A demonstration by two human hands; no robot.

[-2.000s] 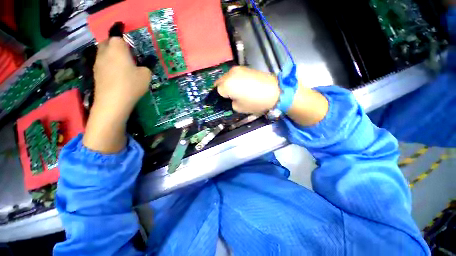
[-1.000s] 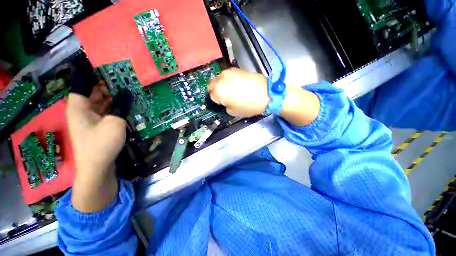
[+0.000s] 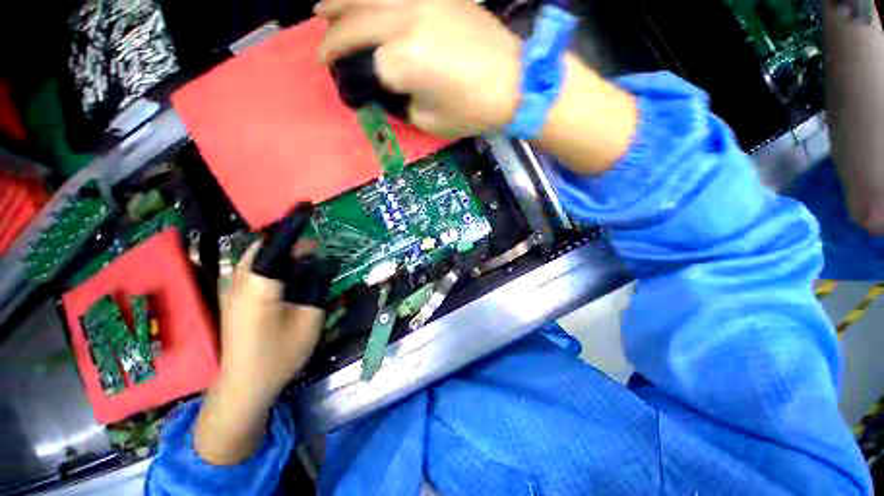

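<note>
The main circuit board (image 3: 412,218) lies in its black carrier fixture, its far part under a red foam sheet (image 3: 257,121). My right hand (image 3: 436,63), with black finger cots and a blue wrist strap, is over the sheet and grips a narrow green daughter board (image 3: 383,140), whose near end points toward the main board. My left hand (image 3: 267,300), also with black finger cots, is at the board's left edge; its fingertips are bent there and I cannot tell whether they hold anything. Clamps (image 3: 378,334) stick out along the fixture's near edge.
At left, several small daughter boards (image 3: 121,339) lie on another red sheet (image 3: 82,291). A black bin of silver parts (image 3: 121,48) is at the upper left. The metal rail (image 3: 465,325) runs along the front. Another person's arm (image 3: 858,116) shows at the right.
My right hand has moved from the main board up over the red sheet and taken hold of the daughter board that lay there. My left hand has moved to the board's left edge.
</note>
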